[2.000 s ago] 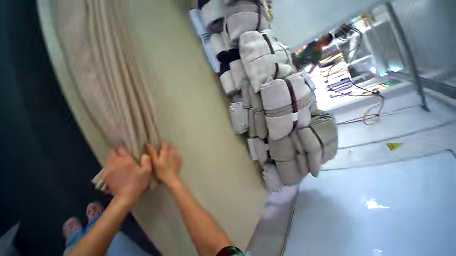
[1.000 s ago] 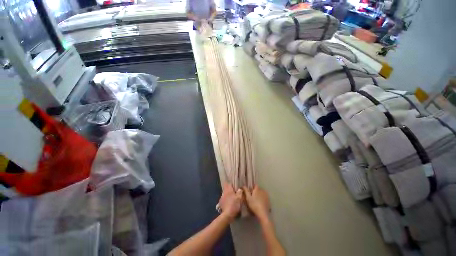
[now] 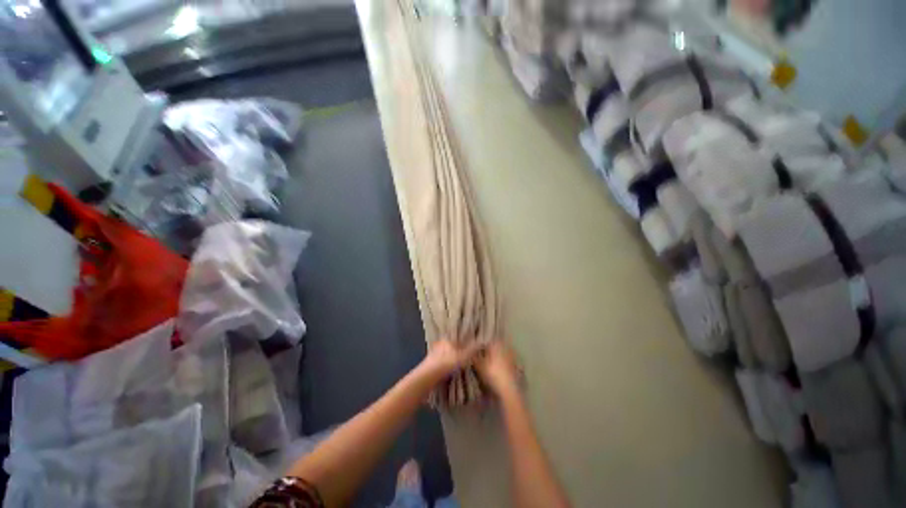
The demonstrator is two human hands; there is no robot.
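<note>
A beige curtain panel (image 3: 452, 218) lies bunched in a long pleated strip along the left edge of the pale table (image 3: 586, 327). My left hand (image 3: 452, 359) grips the gathered cloth near its close end, on its left side. My right hand (image 3: 496, 367) grips the same bunch from the right, close beside my left hand. The short cloth end shows below my hands, with its folds fanned out. The fingertips are blurred and partly hidden in the cloth.
Folded curtain bundles (image 3: 725, 179) with dark straps are stacked along the table's right side. Plastic bags (image 3: 243, 283) and a red-orange bag (image 3: 124, 283) lie left of the dark floor strip (image 3: 348, 218). A foot shows at the bottom.
The view has tilted down, so the person at the table's far end is out of the picture. Both hands still grip the cloth, and more of its near end shows below them.
</note>
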